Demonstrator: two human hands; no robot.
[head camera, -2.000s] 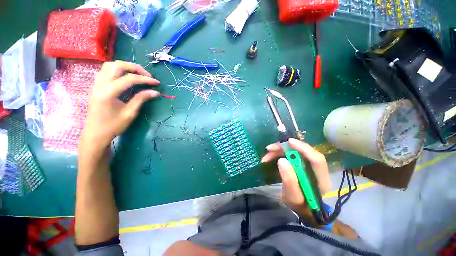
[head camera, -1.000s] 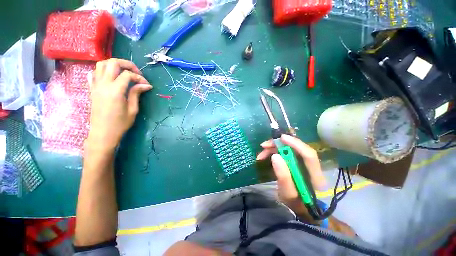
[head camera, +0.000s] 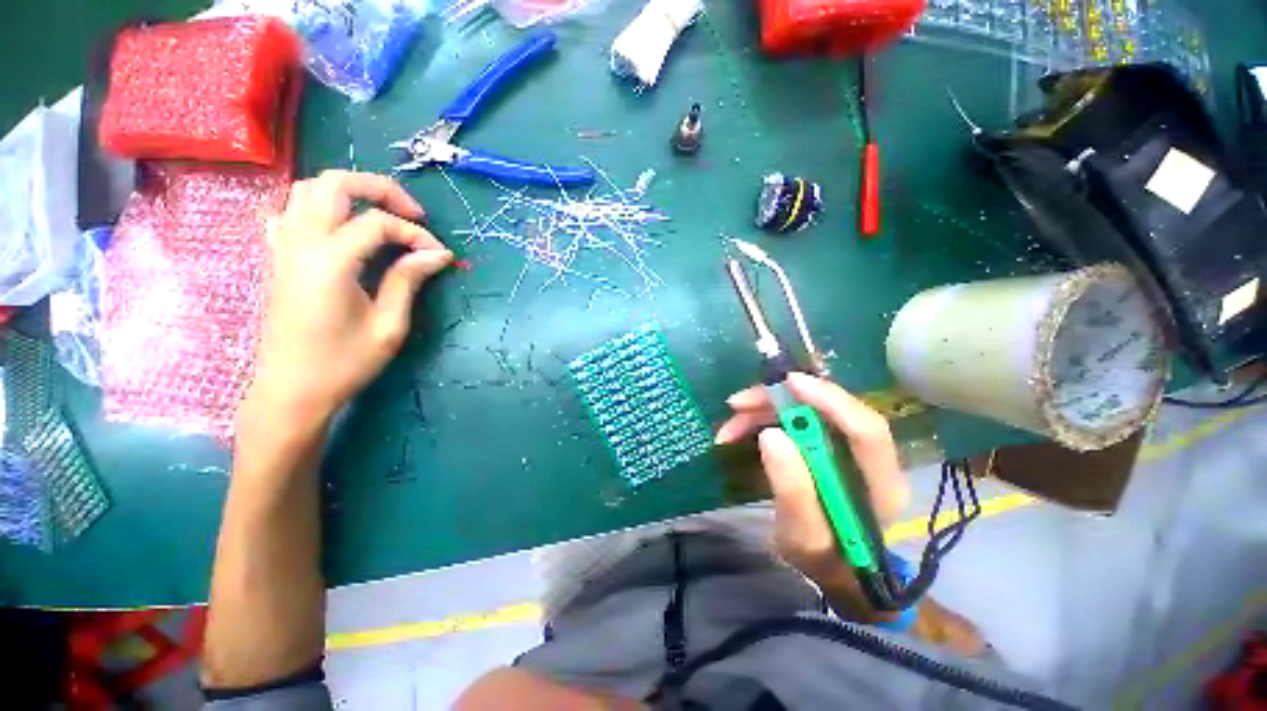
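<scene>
My bare left hand (head camera: 341, 285) is palm down at the left, thumb and forefinger pinched together. A small red piece (head camera: 464, 264) shows at their tips. My bare right hand (head camera: 820, 479) holds the green handle of the soldering iron (head camera: 830, 486). The iron's metal tip and curved guide tube point up and away over the mat, touching nothing. The green PCB panel (head camera: 641, 407) lies flat on the mat between my hands, untouched. Thin black wires or leads (head camera: 438, 375) lie scattered left of the panel.
White wires (head camera: 577, 229) and open blue cutters (head camera: 486, 118) lie beyond the panel. A dark banded item (head camera: 789, 203), a red-handled tool (head camera: 870, 188) and a cardboard tube (head camera: 1028, 347) are right. Red bubble-wrap packs (head camera: 195, 90) are left. The bench edge (head camera: 459, 558) is near me.
A second ago the left fingertips were apart from the small red piece on the mat; now they are at it. The right hand and iron have hardly moved. The view has shifted slightly.
</scene>
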